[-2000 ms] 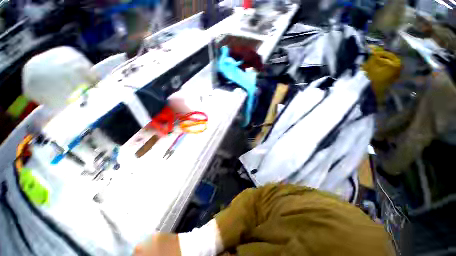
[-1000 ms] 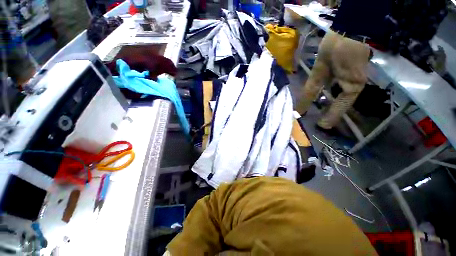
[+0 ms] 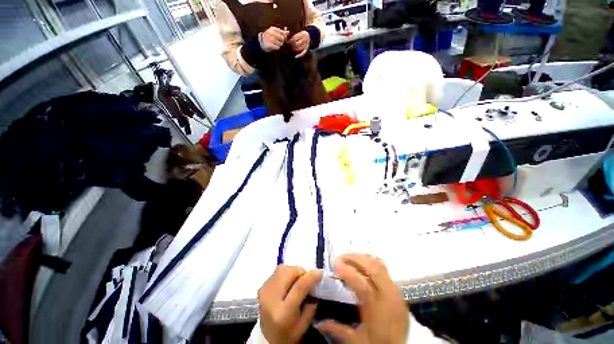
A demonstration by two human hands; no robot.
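Note:
White garment panels (image 3: 235, 235) with dark navy bands lie over the left part of the table and hang over its front edge. My left hand (image 3: 289, 302) and my right hand (image 3: 373, 299) pinch the near end of a panel at the table's front edge, close together, fingertips almost meeting. The industrial sewing machine (image 3: 538, 144) stands to the right, its needle area (image 3: 400, 181) beyond and right of my hands. Scissors (image 3: 512, 218) with red and orange handles lie under the machine arm.
A brown flat piece (image 3: 429, 199) and thin pink and blue sticks (image 3: 464, 223) lie near the scissors. A white rounded cover (image 3: 404, 80) is behind the machine. A person (image 3: 276, 60) stands beyond the table. Dark fabric heap (image 3: 74, 151) at left; blue bin (image 3: 232, 131) behind the table.
The view has swung left from the seat-side fabric heap to the machine and table. Both hands now show, holding the end of a panel.

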